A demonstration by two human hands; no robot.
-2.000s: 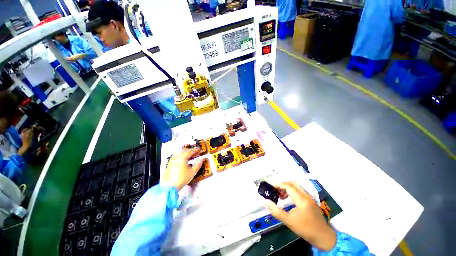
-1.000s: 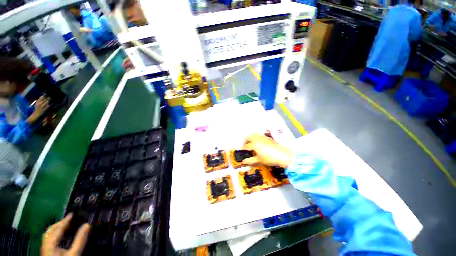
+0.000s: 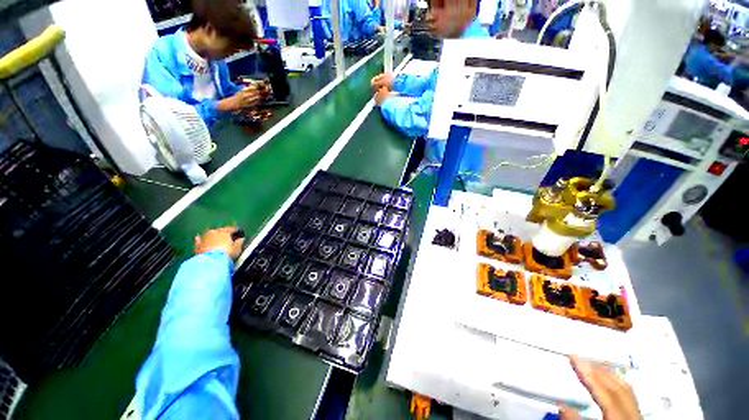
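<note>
My left hand is over the green conveyor, just left of the tray, with a small dark piece, apparently a plastic housing, at its fingertips. My right hand is at the machine table's near edge, cut off by the picture's bottom, fingers apart and empty. Orange fixtures with dark centres lie in two rows on the white machine table. The hot-press head has its pale cylinder over a back-row fixture; whether they touch is unclear. The black blister tray holds round-centred parts in many pockets.
Stacked dark trays stand at far left. A white fan is beyond the conveyor belt. A small dark cluster lies on the table's left. A person in blue works across the belt; another person's sleeve is behind the machine.
The view has turned left. My left hand has gone from the tray's near corner to the conveyor beside it. My right hand has left the fixtures, and the press head is now over one.
</note>
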